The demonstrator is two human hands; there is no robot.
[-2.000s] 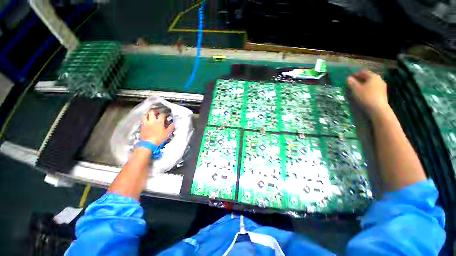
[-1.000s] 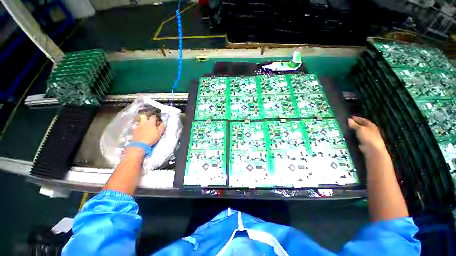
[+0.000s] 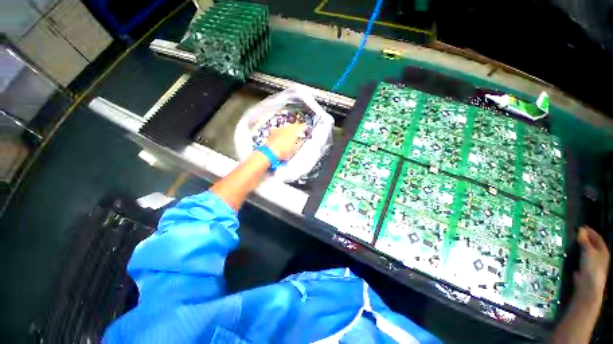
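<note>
My left hand (image 3: 288,140), with a light blue strap on the wrist, reaches into the open whitish plastic bag (image 3: 321,144). Small silvery parts (image 3: 274,125) show beside its fingers; the fingertips are partly hidden, so I cannot tell if it grips any. My right hand (image 3: 591,259) is at the right edge of the black tray (image 3: 464,295), with its fingers partly hidden. Green circuit boards (image 3: 437,141) lie on the tray in two rows.
A green and white bottle (image 3: 517,105) lies behind the boards. Green boards stand on edge (image 3: 232,33) at the back left, by a black ribbed rack (image 3: 191,104). A blue coiled cord (image 3: 359,50) crosses the bench. Metal rails (image 3: 215,160) run along it.
The view has turned left, so the bench appears tilted and shifted right. My left hand stays in the bag, with more silvery parts showing. My right hand is lower along the tray's right side.
</note>
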